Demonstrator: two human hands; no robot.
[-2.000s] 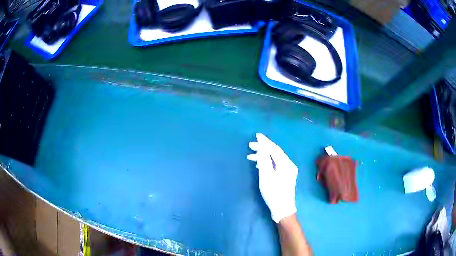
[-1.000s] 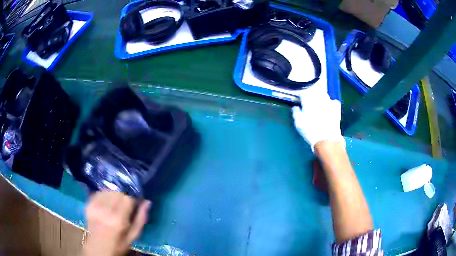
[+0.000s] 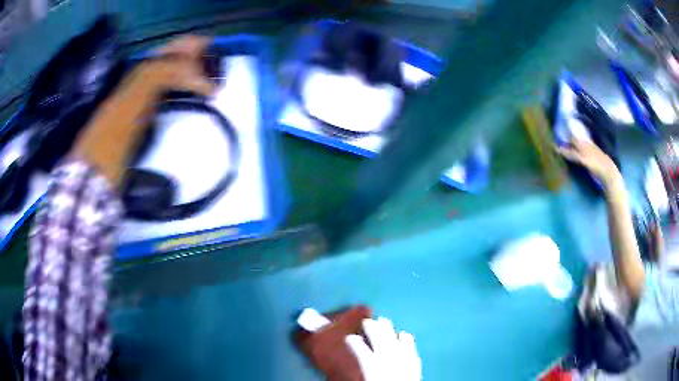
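The view is blurred. My left hand, bare with a plaid sleeve, reaches over the blue-rimmed tray at left, at the upper side of the black headphones. A dark part is by its fingers; whether it grips is unclear. My right hand, in a white glove, is at the bottom edge, partly cut off. Its fingers close on the right side of a reddish-brown cloth on the blue-green bench. A small white piece sticks out behind the cloth.
A green post slants across the middle. A second tray with headphones is behind it. A white bottle-like item stands on the bench at right. Another person's arm reaches to a tray at far right, past a yellow strip.
The view has swung right, and the black moulded tray on the bench is out of view. My left hand has gone from it to the headphone tray. My right hand has moved down onto the cloth.
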